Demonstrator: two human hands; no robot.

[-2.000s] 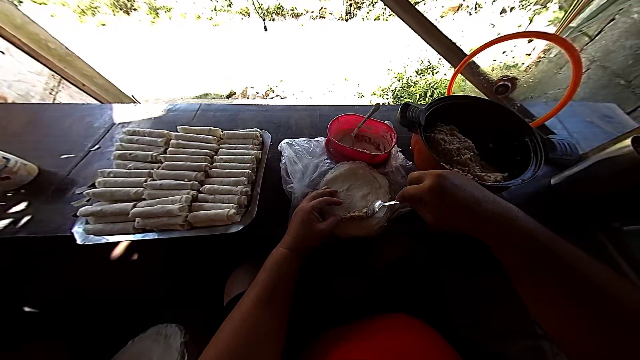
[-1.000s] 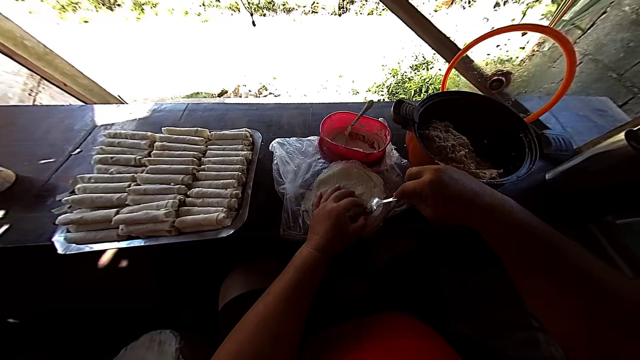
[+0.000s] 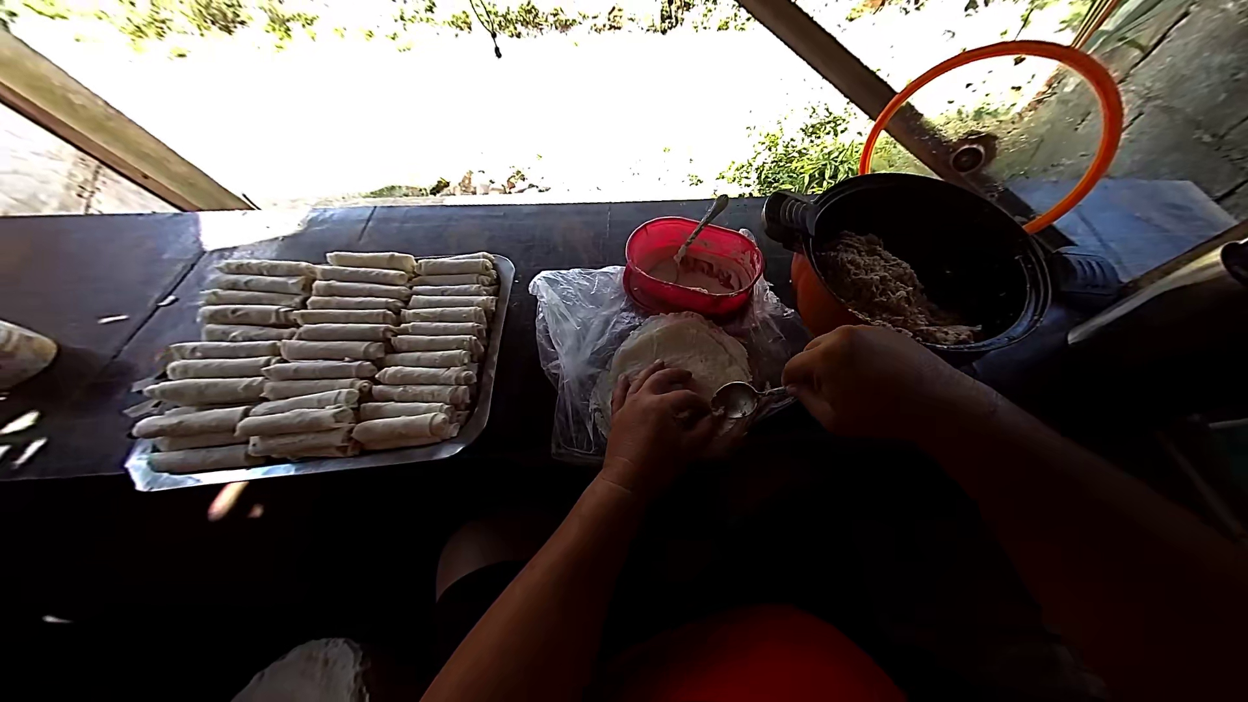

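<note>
My right hand (image 3: pixel 848 375) grips the handle of a metal spoon (image 3: pixel 736 399), whose bowl is over the near right part of a round, pale wrapper sheet (image 3: pixel 682 346). My left hand (image 3: pixel 658 419) lies on the near left part of that sheet, its fingers bent; shadow hides whether they pinch anything. Under the sheet is a clear plastic bag (image 3: pixel 575 312). Just behind stands a red plastic bowl (image 3: pixel 639 283) with pale paste and a second spoon (image 3: pixel 704 226) leaning in it. To the right, a dark pot (image 3: pixel 985 244) holds shredded filling (image 3: pixel 882 283).
At the left, a metal tray (image 3: pixel 478 419) carries rows of rolled wrappers (image 3: pixel 322 349). A pale container (image 3: pixel 21 353) stands at the table's far left. An orange ring (image 3: pixel 1107 107) rises behind the pot. The dark table (image 3: pixel 546 229) ends at an open window-like gap with posts.
My left hand has moved nearer to the spoon over the sheet. My right hand keeps its hold on the spoon.
</note>
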